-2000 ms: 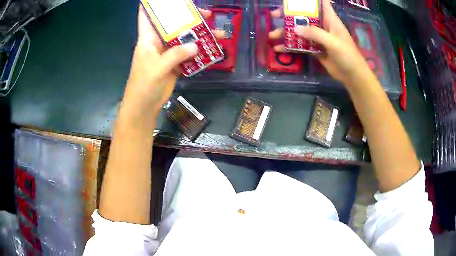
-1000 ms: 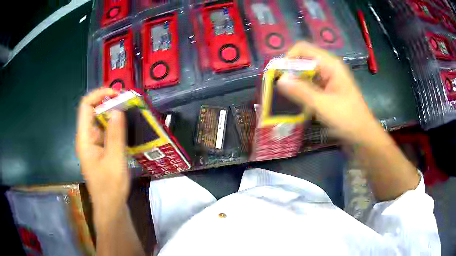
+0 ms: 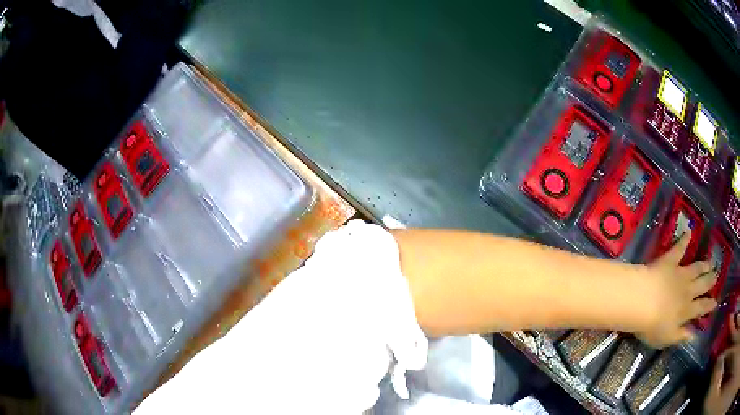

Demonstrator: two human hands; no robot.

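Several red phones lie face down, open-backed, in the near pockets of a clear tray (image 3: 496, 185); one red phone (image 3: 565, 162) is at its left end. My left hand (image 3: 681, 296) is over the near-row phones at the right, fingers spread, with no held thing visible. Whether its fingertips touch a phone is unclear. My right hand (image 3: 720, 385) is cut off by the right edge, beside a partly visible red phone; its grip is hidden. Several dark batteries (image 3: 621, 369) with white strips lie along the bench edge.
Face-up phones with lit screens (image 3: 673, 95) lie in the tray's far row. Another clear tray (image 3: 243, 174), partly filled with red phones, is at left on a brown surface. A dark-clothed person (image 3: 97, 81) is at upper left.
The view has swung left, bringing the left-hand tray into sight. My left hand no longer shows the yellow-framed phone and is now over the tray. My right hand is mostly out of frame.
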